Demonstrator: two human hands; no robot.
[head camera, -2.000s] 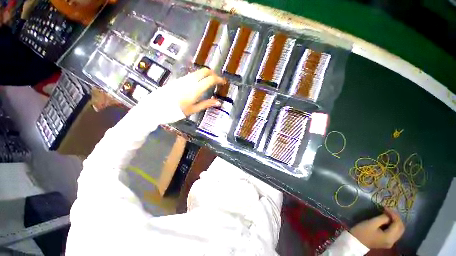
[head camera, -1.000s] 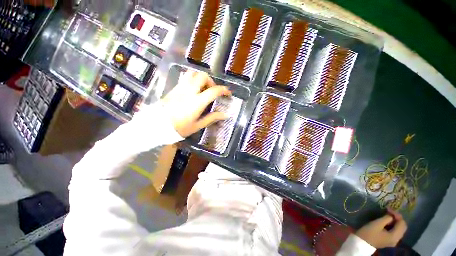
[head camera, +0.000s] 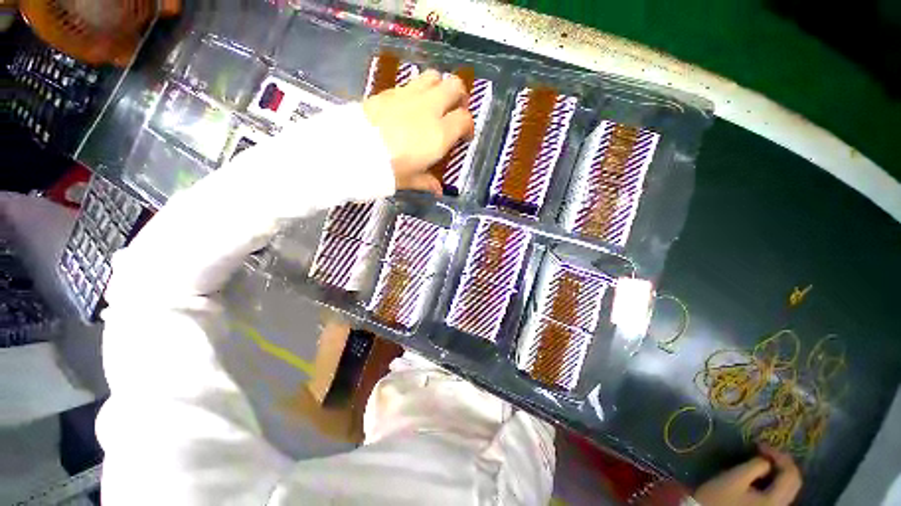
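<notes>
A clear blister tray (head camera: 682, 178) lies tilted across the bench with two rows of pockets. Stacks of display modules (head camera: 533, 148) stand in them, striped white with brown strips. My left hand (head camera: 423, 128) is over the second stack from the left in the back row, thumb low and fingers bent. It covers part of that stack; whether it grips it cannot be told. My right hand (head camera: 756, 482) is at the bottom right edge, partly cut off, fingers curled just below a pile of yellow rubber bands (head camera: 766, 390). What is between its fingers cannot be told.
A second clear tray (head camera: 188, 119) with a few single units adjoins on the left, partly behind my sleeve. A pale label (head camera: 632, 304) is at the full tray's right corner. An orange round fan cage (head camera: 94, 25) is far left. The green conveyor (head camera: 790, 59) runs behind.
My left hand has moved from a front-row pocket to the second stack of the back row, uncovering the front-row stacks. My right hand stays near the bands. The view has shifted.
</notes>
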